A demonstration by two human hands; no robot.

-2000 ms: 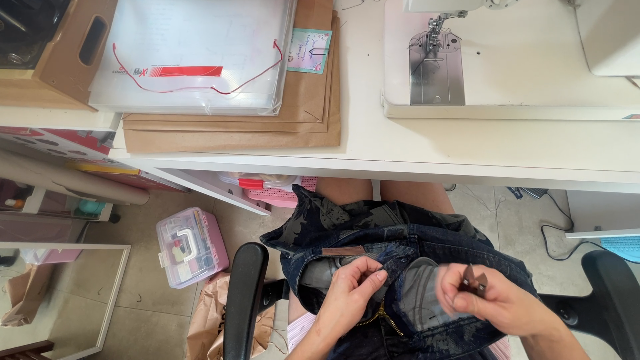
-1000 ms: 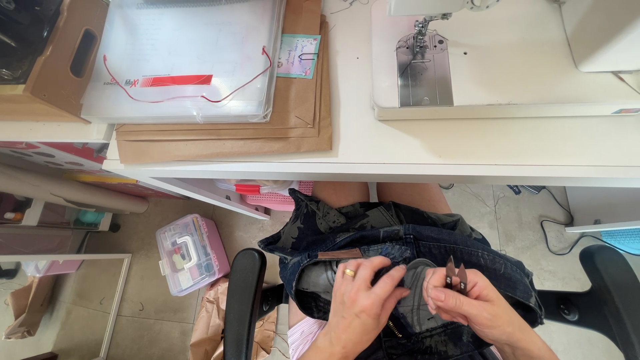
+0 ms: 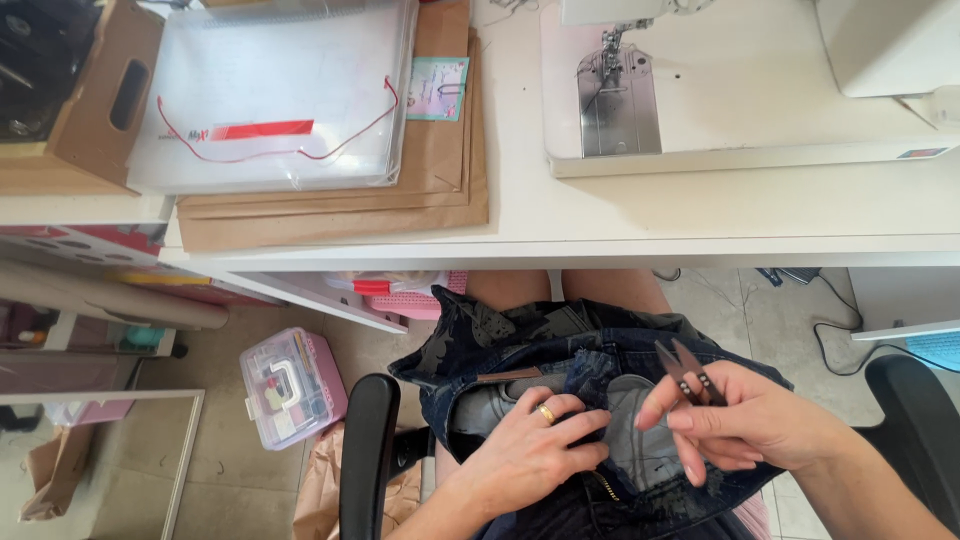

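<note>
Dark blue patterned jeans (image 3: 525, 337) lie across my lap, with the waistband opened out and the grey pocket lining (image 3: 637, 439) and a brass zipper (image 3: 606, 486) showing. My left hand (image 3: 536, 446), a gold ring on one finger, rests on the jeans with its fingertips on the denim beside the lining. Over the right part of the jeans, my right hand (image 3: 731, 427) holds a pair of dark thread snips (image 3: 690, 375), blades apart and pointing up and away from me. Its other fingers are loosely spread.
A white sewing machine (image 3: 720, 97) stands on the white table (image 3: 517, 244). Brown paper envelopes (image 3: 330, 221) and a clear folder (image 3: 277, 82) lie left of it. Black armrests (image 3: 369, 450) flank my lap; a pink sewing box (image 3: 289, 386) sits on the floor.
My right hand has lifted slightly off the jeans and turned, the snips still in it. My left hand has flattened onto the denim.
</note>
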